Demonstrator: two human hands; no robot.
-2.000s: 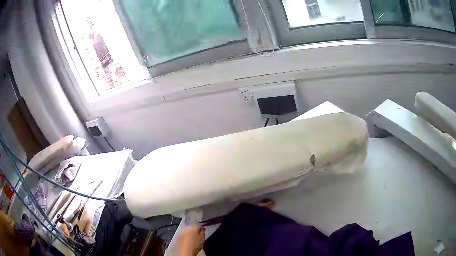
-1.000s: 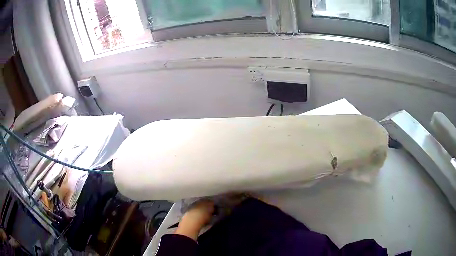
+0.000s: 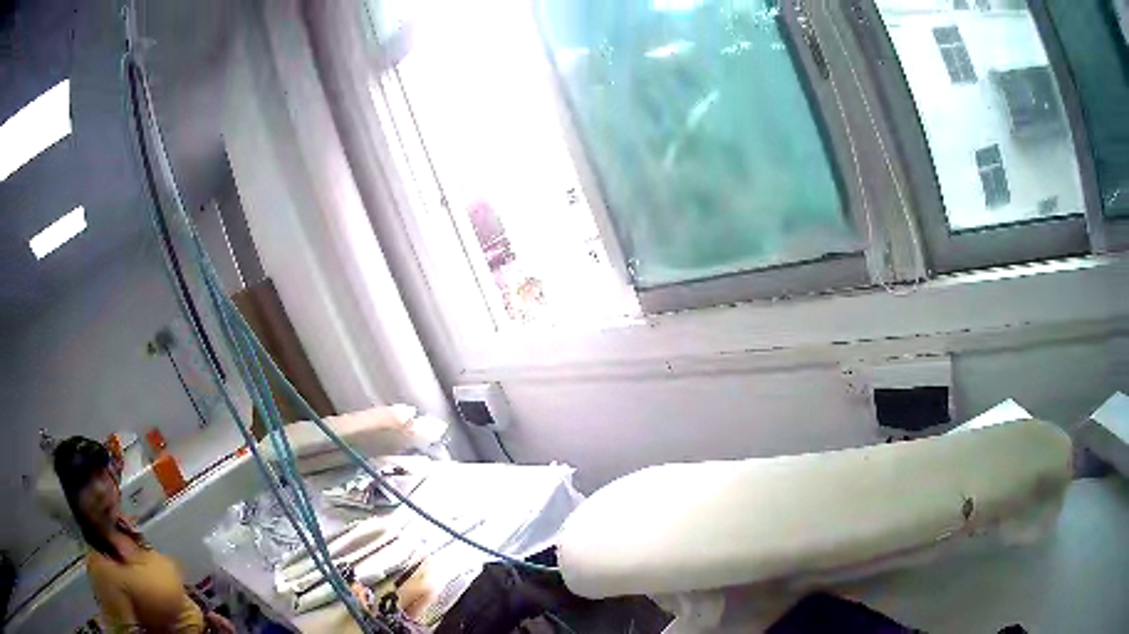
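Note:
A long cream padded pressing arm lies across the lower right of the view, over the white table. Part of the dark purple garment shows at the bottom edge, below the padded arm. Most of the garment is cut off by the frame. Neither of my hands is in view.
At left a side table holds papers, tools and a second padded piece. Blue-green hoses hang in front of it. A person in yellow is at far left. Windows and wall sockets are behind.
The view has swung up and to the left. The padded arm and garment now sit lower and further right. The hand seen before is out of view, and the person in yellow shows.

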